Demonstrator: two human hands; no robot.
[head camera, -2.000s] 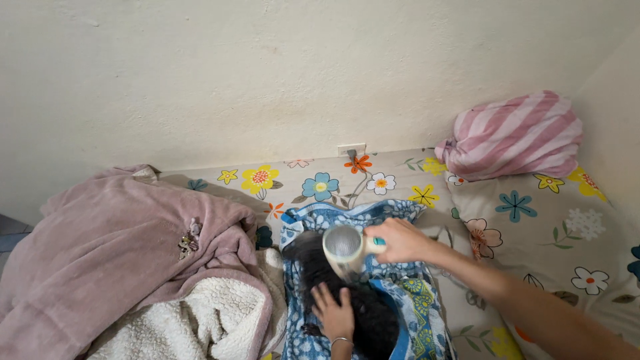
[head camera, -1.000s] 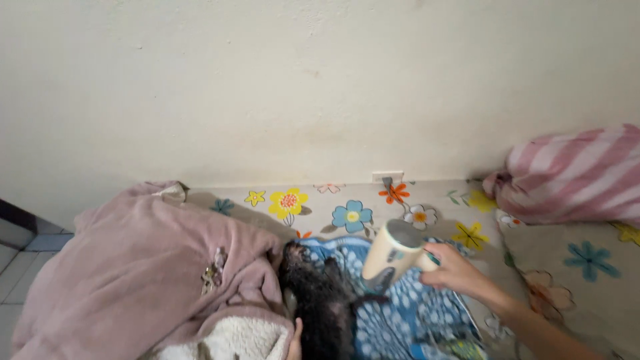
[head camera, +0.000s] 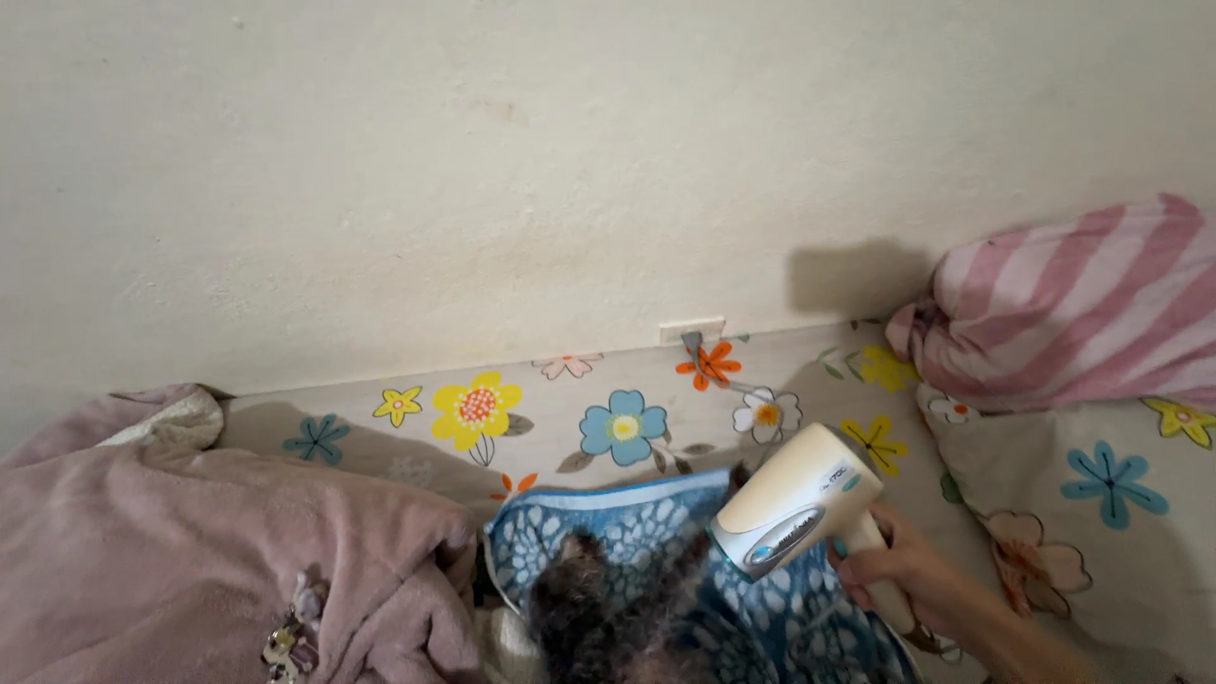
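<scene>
My right hand (head camera: 902, 570) is closed around the handle of a cream hair dryer (head camera: 803, 499), whose nozzle points down and left. Just below the nozzle, at the bottom edge, lies a small dark-furred animal (head camera: 570, 603), cut off by the frame. Under it is a blue patterned towel (head camera: 541, 518) with pale spots. My left hand is out of view.
A mauve fleece blanket (head camera: 237, 532) is heaped on the left, bearing a small trinket (head camera: 294, 632). Behind the towel, a plug sits in a wall socket (head camera: 674, 332). A pink striped bundle (head camera: 1073, 304) rests on a flowered pillow (head camera: 1045, 475) at right, on a flowered sheet (head camera: 361, 418).
My left hand, seen on the animal two seconds ago, has gone out of view. The dryer, once over the animal, now tilts down-left from its right side. The view has shifted.
</scene>
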